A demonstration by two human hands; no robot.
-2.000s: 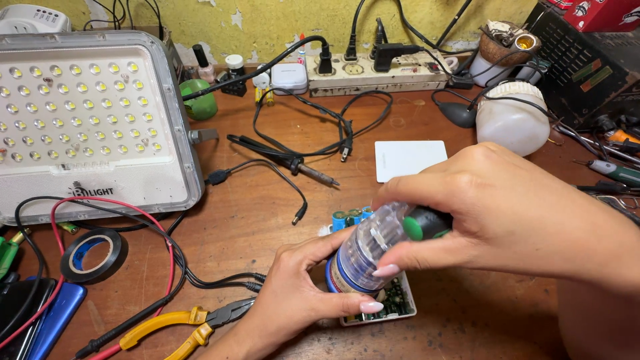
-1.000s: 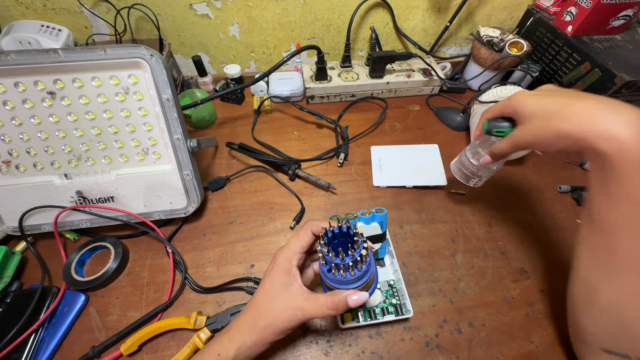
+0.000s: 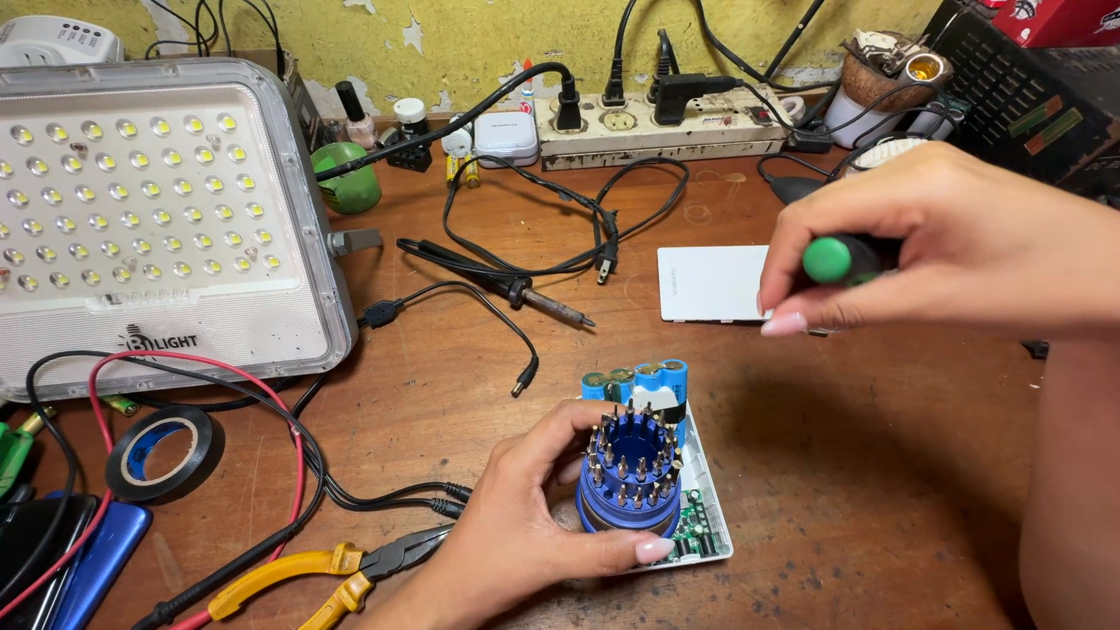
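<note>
My left hand (image 3: 547,516) is wrapped around a round blue screwdriver-bit holder (image 3: 630,503) with rings of upright metal bits. Under and behind it lies an open white plastic case (image 3: 713,516) with a green circuit board (image 3: 697,521) and blue cylindrical battery cells (image 3: 672,378). Up and to the right, my right hand (image 3: 884,254) grips a screwdriver handle (image 3: 831,260) with a green end; its far end is hidden by the hand. Behind the fingers, a flat white cover (image 3: 710,282) lies on the table.
A soldering iron (image 3: 542,302) with its cord lies at centre. Yellow-handled pliers (image 3: 350,573), black tape (image 3: 162,453) and red and black leads are at the left, before an LED floodlight (image 3: 166,350). A power strip (image 3: 621,131) runs along the wall.
The clear cover over the bits, in place two seconds ago, came off and was in my right hand one second ago; it no longer shows. My right hand has since moved left, holding the green-ended handle.
</note>
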